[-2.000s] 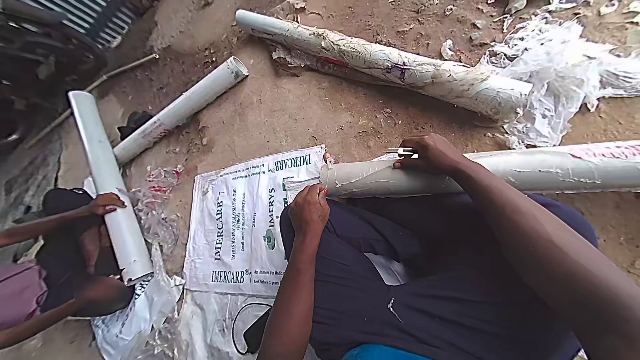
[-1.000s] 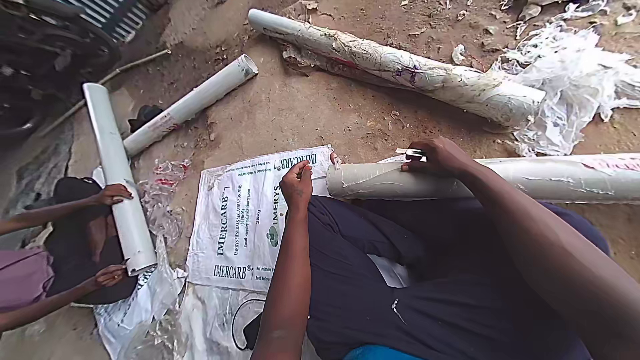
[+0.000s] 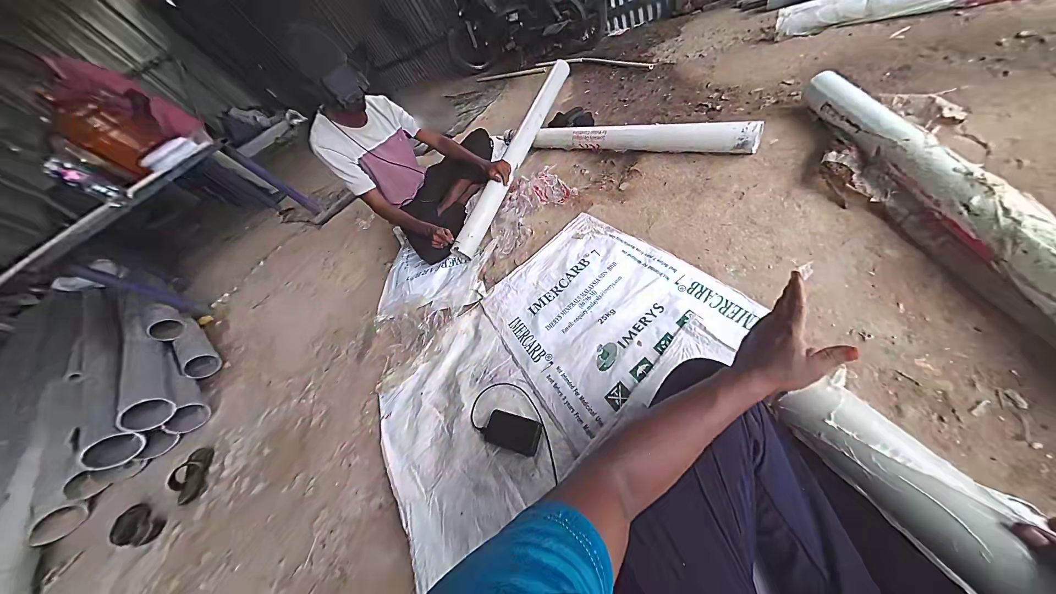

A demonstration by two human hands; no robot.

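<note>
My left hand (image 3: 788, 351) reaches out over the near end of a wrapped pipe (image 3: 899, 487), its fingers spread. A small pale scrap shows at its fingertips. The pipe lies along my thigh, its pale covering wrinkled. At the right edge, a small part of my right hand (image 3: 1038, 536) appears by the pipe; the rest is cut off, and whether it holds anything is hidden. Under my left forearm lies a printed white woven sack (image 3: 528, 346). On the sack sits a black adapter-like box (image 3: 511, 432) with a thin cable.
A co-worker (image 3: 404, 165) sits on the ground, both hands on a white pipe (image 3: 516, 157). Another white pipe (image 3: 652, 137) lies behind. A wrapped pipe (image 3: 949, 181) lies at right. Several grey pipes (image 3: 148, 371) and sandals (image 3: 191, 476) are at left, below a bench (image 3: 107, 210).
The view has swung far to the left. My left hand, with its fingers bent near the pipe's end before, is now spread. My right hand, earlier holding a small object on the pipe, is mostly out of view.
</note>
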